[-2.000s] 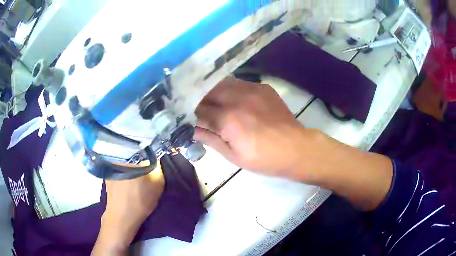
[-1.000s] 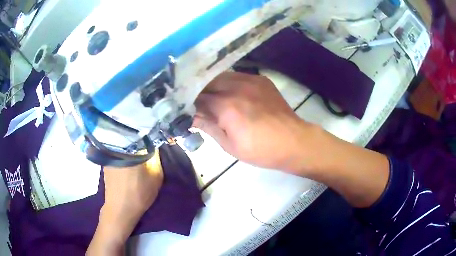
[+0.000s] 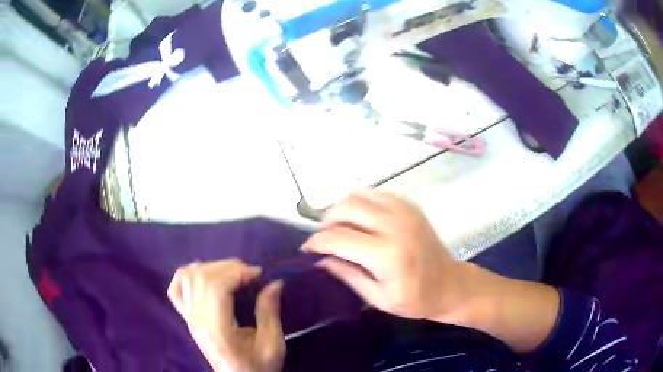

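A large dark purple garment (image 3: 138, 276) lies over the left side and front edge of the white table, with white lettering on its left part. My left hand (image 3: 225, 312) grips a fold of it between thumb and fingers at the lower centre. My right hand (image 3: 392, 254) pinches the same cloth just to the right, slightly blurred. Pink-handled thread snips (image 3: 454, 140) lie on the table behind my right hand. The sewing machine head (image 3: 320, 58) is at the top, with no cloth visible under its needle area.
A spare purple strip (image 3: 509, 83) lies right of the machine head. Black shears (image 3: 429, 64) lie partly beside it. A white ribbon bow (image 3: 163, 65) is on purple cloth at upper left. A printed label (image 3: 640, 91) and a pale slim tool (image 3: 592, 80) are at the right.
Both hands have moved from the needle area to the table's front edge with the purple cloth. The view has shifted, and the pink snips now lie visible on the table.
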